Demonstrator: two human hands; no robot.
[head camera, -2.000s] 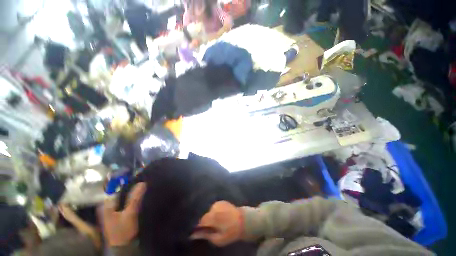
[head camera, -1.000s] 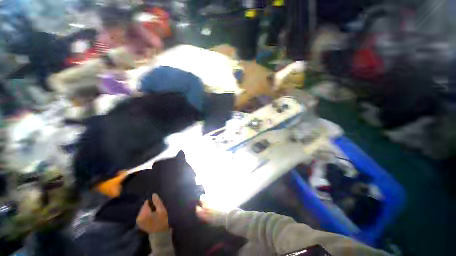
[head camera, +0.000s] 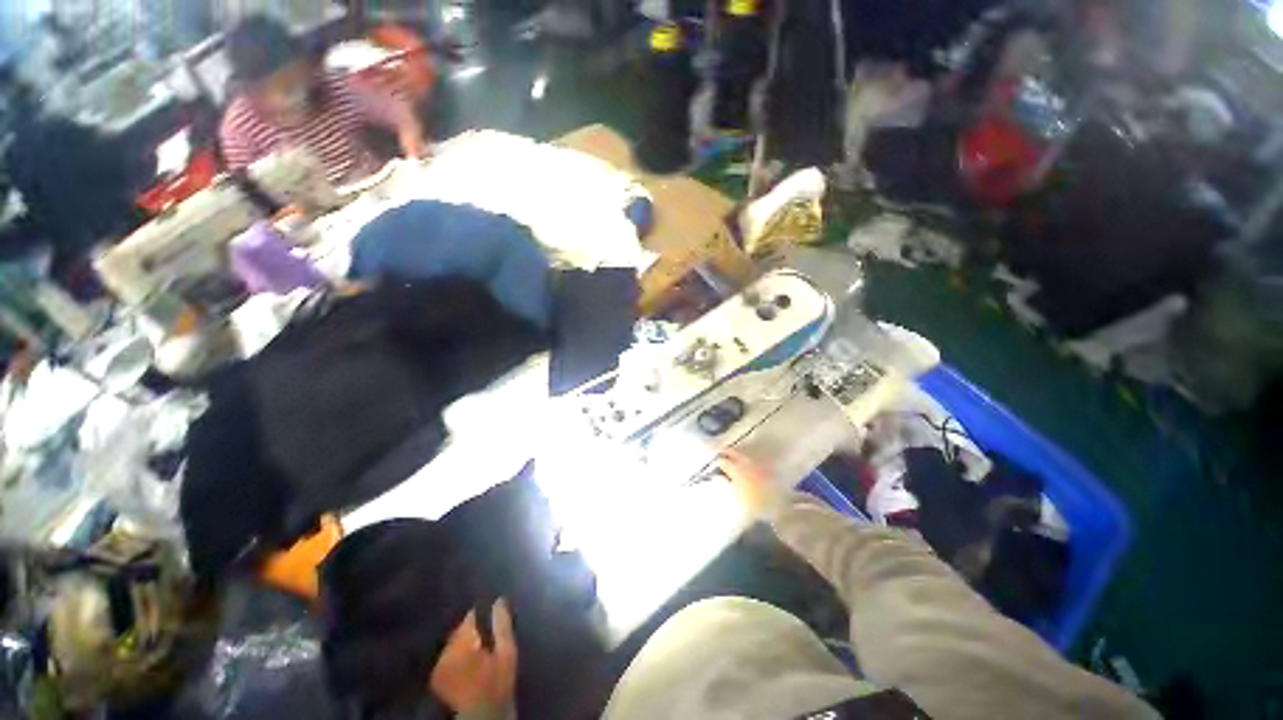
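Observation:
A black garment (head camera: 422, 577) lies in front of me, over the table's near left edge. My left hand (head camera: 476, 661) is at its lower part, with dark cloth pinched between thumb and fingers. My right hand (head camera: 746, 485) is off the garment, low over the machine bed at the table's right part. Its fingertips are just below the dark looped handles of the shears (head camera: 720, 415), with a small gap. Glare and blur hide whether its fingers hold anything. The white sewing machine (head camera: 718, 352) with a blue-green stripe lies beyond the shears.
A pile of black cloth (head camera: 338, 394), blue cloth (head camera: 450, 253) and cream cloth (head camera: 535, 183) covers the far side. An orange sheet (head camera: 303, 558) shows at left. A blue bin (head camera: 1090, 528) of scraps stands at right. A person in a striped top (head camera: 303, 134) sits far left.
My right hand has left the black garment and moved right and forward to near the shears. My left hand has stayed on the garment. The view has steadied and shifted slightly.

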